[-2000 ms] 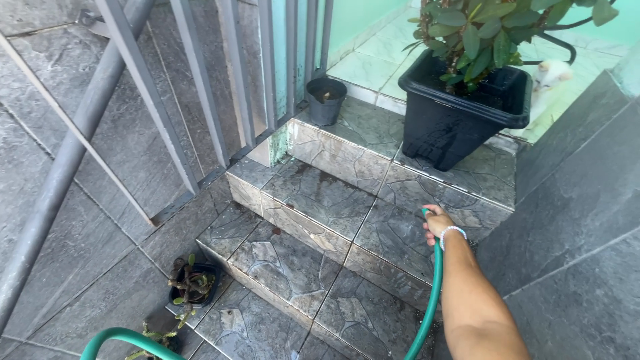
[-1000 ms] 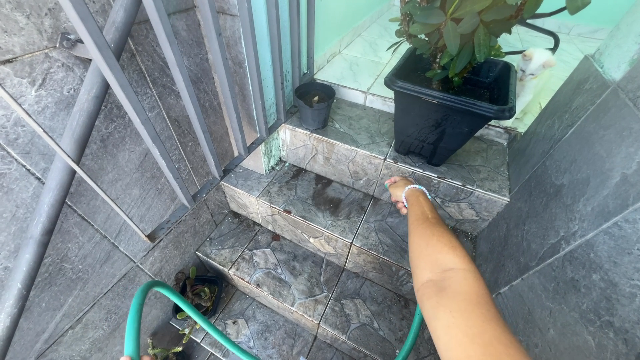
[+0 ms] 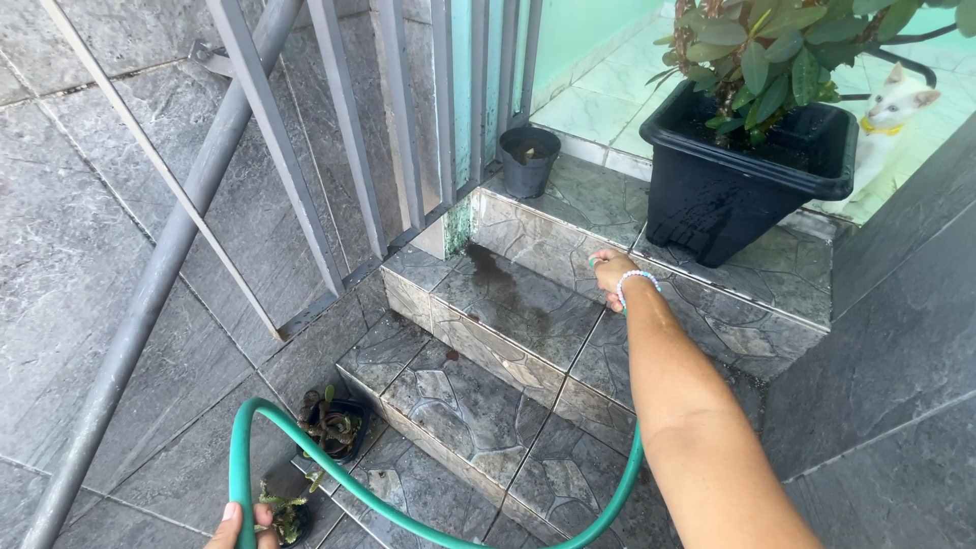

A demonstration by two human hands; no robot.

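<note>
My right hand (image 3: 612, 276), with a beaded bracelet at the wrist, is closed around the end of a green garden hose (image 3: 366, 496) over the tiled steps (image 3: 488, 412). At the lower left my left hand (image 3: 242, 528) grips the same hose, which rises in a loop and sags across the lower steps. A dark wet patch (image 3: 492, 276) lies on the step left of my right hand. On the top step stand a large black square planter (image 3: 732, 191) with a leafy plant (image 3: 762, 61) and a small dark pot (image 3: 528, 169).
A white cat (image 3: 888, 122) with a yellow collar is behind the planter. A grey metal gate (image 3: 343, 130) with a diagonal pole borders the left side. Potted succulents (image 3: 335, 431) sit at the lower left, and a grey tiled wall (image 3: 884, 351) stands at the right.
My left hand has come into view at the lower left, holding the hose. My right hand has moved left from where it was two seconds ago. The cat's head has lifted.
</note>
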